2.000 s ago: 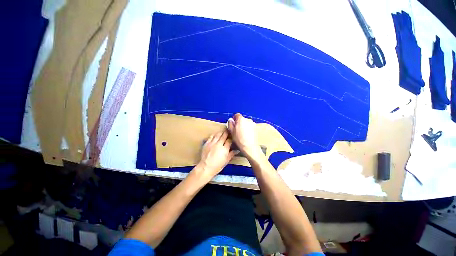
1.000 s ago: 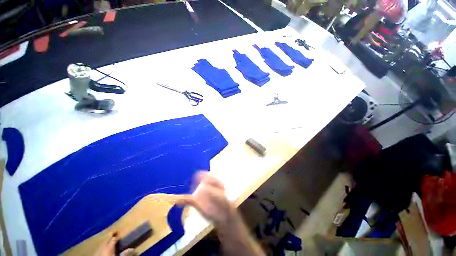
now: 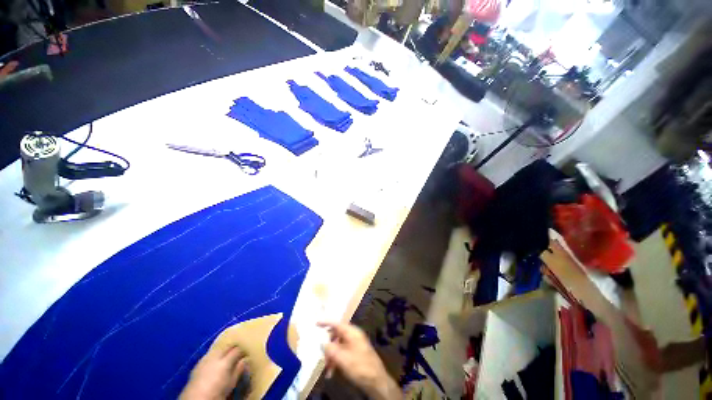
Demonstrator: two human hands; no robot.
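The blue cloth (image 3: 179, 281) with thin white chalk lines lies on the white table. The tan card template (image 3: 254, 340) lies on its near part, cut off by the bottom edge. My left hand (image 3: 215, 376) is on the template, its fingers around the dark long pattern weight (image 3: 244, 384), which is mostly hidden. My right hand (image 3: 355, 358) is off the cloth by the table's near edge, fingers bent and blurred. Something white shows at its fingertips; I cannot tell whether it is chalk or the table.
The short pattern weight (image 3: 361, 213) sits near the table edge. Beyond are shears (image 3: 234, 158), a bulldog clip (image 3: 369, 148), folded blue stacks (image 3: 273, 127) and a cutting machine (image 3: 51, 176). Scraps and a red bag (image 3: 593, 230) lie below at the right.
The view has turned right. My right hand has moved from the template to beyond its curved end, by the table edge. My left hand stays at the long weight.
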